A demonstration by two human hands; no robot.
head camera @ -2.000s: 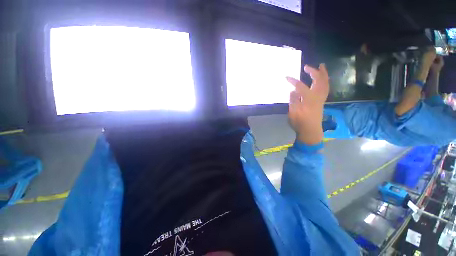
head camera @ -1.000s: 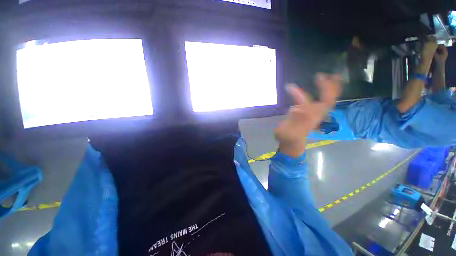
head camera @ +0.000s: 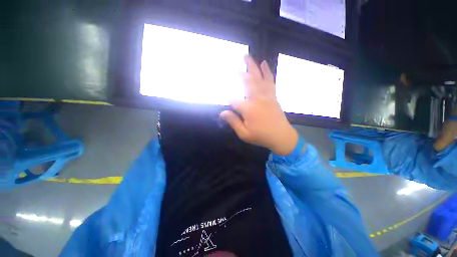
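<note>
Two tablets with glowing white screens lie side by side in front of me, a left tablet (head camera: 193,65) and a right tablet (head camera: 313,88), each framed by a black tray (head camera: 260,35). My right hand (head camera: 260,103) is over the right edge of the left screen, palm down, fingers spread, holding nothing. Its fingertips are at the screen's upper right edge; whether they touch cannot be told. A third tablet (head camera: 320,16) with a paler lit screen is cut off by the top edge. My left hand is not in view.
A dark green shiny mat (head camera: 55,50) runs left of the trays. Blue stools stand on the grey floor at left (head camera: 47,150) and right (head camera: 358,150). A person's blue sleeve (head camera: 421,155) is at the right edge. A blue bin (head camera: 445,218) stands lower right.
The view has shifted, so the tablets appear further right. My right hand has moved from beside the right tablet to the left tablet's right edge.
</note>
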